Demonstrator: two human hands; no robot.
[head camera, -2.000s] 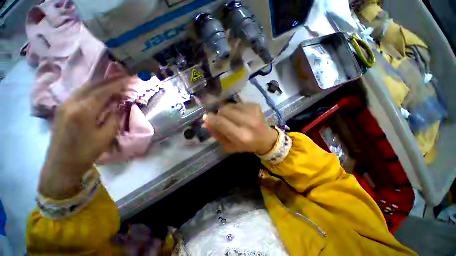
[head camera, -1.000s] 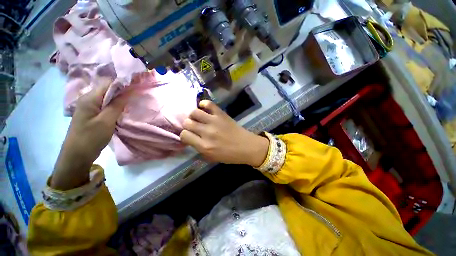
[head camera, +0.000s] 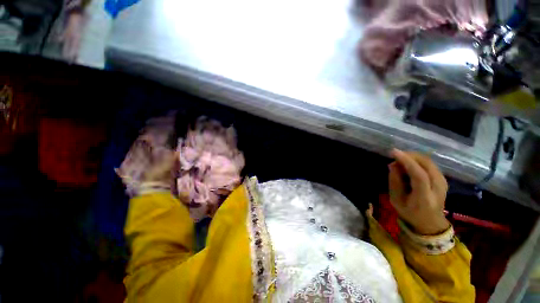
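A crumpled pink bundle (head camera: 210, 163) lies below the table edge, left of my lap. My left hand (head camera: 160, 170) is at this bundle, between its folds; the hand is blurred and its fingers are mostly hidden, so a grip cannot be made out. My right hand (head camera: 417, 188) is at the table's front edge, fingers loosely curled, with nothing seen in it. A pink garment piece (head camera: 388, 35) lies bunched on the table at the top right, beside the shiny metal cloth plate (head camera: 447, 59) of the machine.
The white table (head camera: 260, 50) crosses the top, its front edge running down to the right. A blue piece (head camera: 118, 5) shows at the top left. Red items (head camera: 74, 151) are in the dark at the left. A red basket rim (head camera: 476, 222) shows at the lower right.
The view has swung left and down. My left hand has left the garment at the machine and is down at the bundle. My right hand has let go of the garment and drawn back.
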